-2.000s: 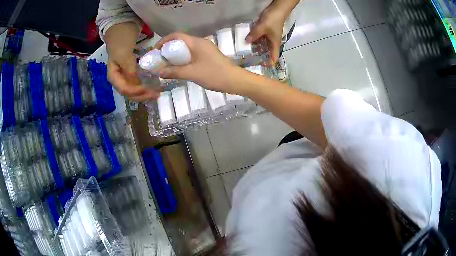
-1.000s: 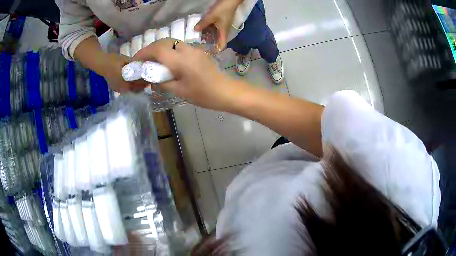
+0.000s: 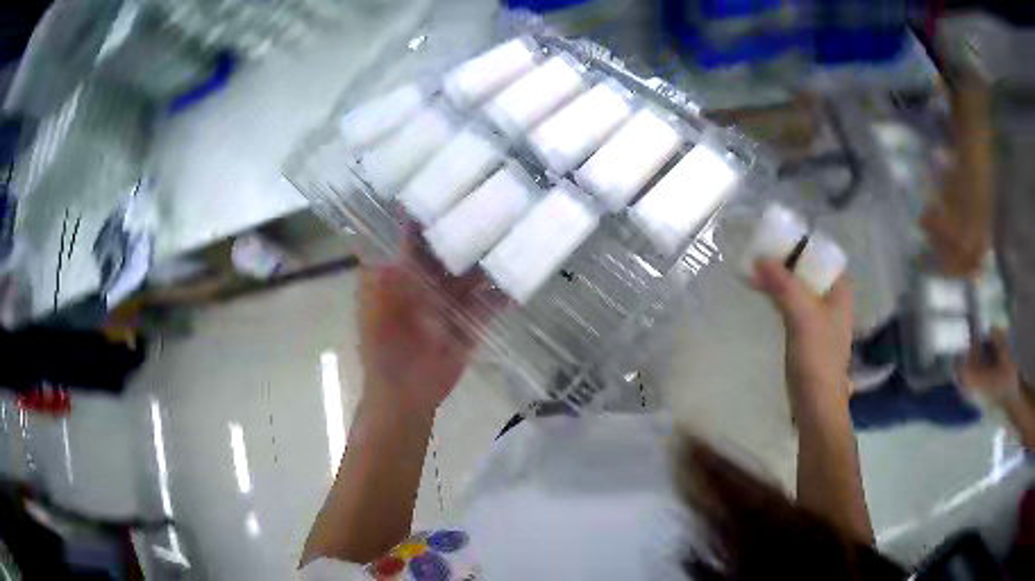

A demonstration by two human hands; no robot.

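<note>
My left hand (image 3: 414,329) holds a clear blister tray (image 3: 607,323) from below at its near left side; the palm shows partly through the plastic. The tray is tilted, with two rows of white oblong units (image 3: 539,244) in it, and pockets without units at its near right end. My right hand (image 3: 811,312) is to the right of the tray, apart from it, and pinches two white units (image 3: 777,233) side by side. The picture is blurred by motion.
A white table (image 3: 244,148) with clear trays is at the upper left. Blue trays (image 3: 783,28) are at the top. Another person's arm (image 3: 970,159) and hands are at the right edge, by a tray with white units (image 3: 944,329). Tiled floor shows below.
The view has swung left. The tray that was at the lower left is now held up in the middle by my left hand. My right hand, still with two units, is away from the other person's tray.
</note>
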